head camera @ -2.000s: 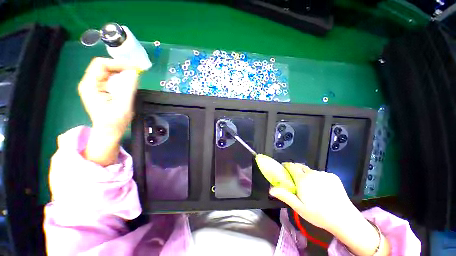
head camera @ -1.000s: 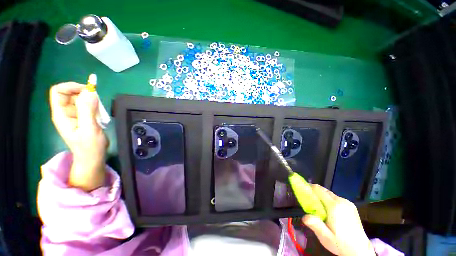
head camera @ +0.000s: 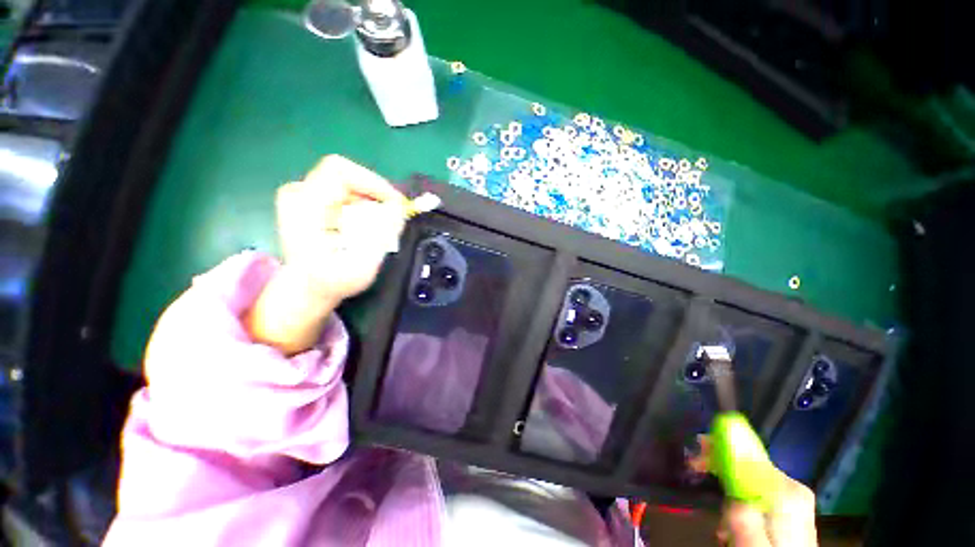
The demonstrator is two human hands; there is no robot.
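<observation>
A black foam tray (head camera: 547, 280) lies tilted in view with smartphones (head camera: 444, 353) back side up in its pockets. My right hand (head camera: 772, 511), cut off at the bottom edge, holds a lime-green handled tool (head camera: 740, 454). The tool's blurred shaft reaches the camera area of the third phone (head camera: 700, 369) from the left; whether it touches cannot be told. My left hand (head camera: 337, 227) is over the tray's upper left corner and pinches a small swab (head camera: 423, 203) with a yellowish part and white tip, and a bit of white wipe.
A white bottle with an open round lid (head camera: 400, 80) stands at the upper left. A pile of small white and blue rings (head camera: 599, 176) lies on a clear sheet behind the tray. Dark stacks (head camera: 118, 150) flank the green mat (head camera: 214, 192). A clear strip is partly visible at the right.
The view has turned, so the tray appears slanted. The tool has moved from near the second phone to the third phone's cameras. My left hand with the swab is now closer to the tray corner.
</observation>
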